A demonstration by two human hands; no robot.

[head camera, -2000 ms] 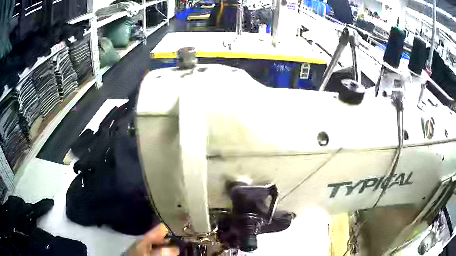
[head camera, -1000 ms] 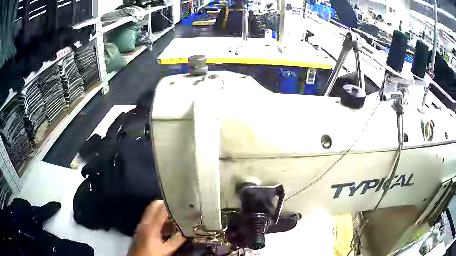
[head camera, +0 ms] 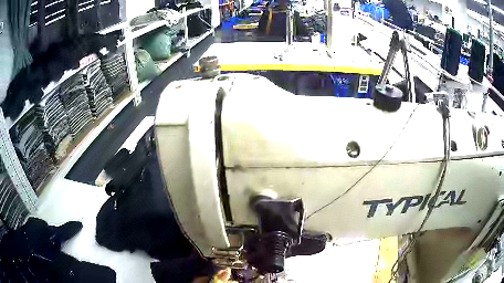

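The cream sewing machine head (head camera: 188,166) fills the middle of the view. A black ribbed attachment (head camera: 273,243) hangs at its front, beside the metal needle area (head camera: 229,257). A black fabric piece (head camera: 179,269) lies at the bottom edge, left of the needle area. A small, bright, skin-toned patch (head camera: 222,275) shows under the head, perhaps a fingertip; which hand it belongs to cannot be told. Neither hand shows clearly. A large black heap (head camera: 138,215) lies left of the head.
A second black pile (head camera: 50,257) lies on the white table (head camera: 74,204) at lower left. Shelves of folded pieces (head camera: 77,105) stand at left. Thread cones (head camera: 451,52) stand at right, above a brown box (head camera: 445,251). Another table with a yellow edge (head camera: 298,68) stands behind.
The left hand, visible left of the needle area before, is no longer clearly seen. A black fabric piece now shows there. The camera view has shifted slightly.
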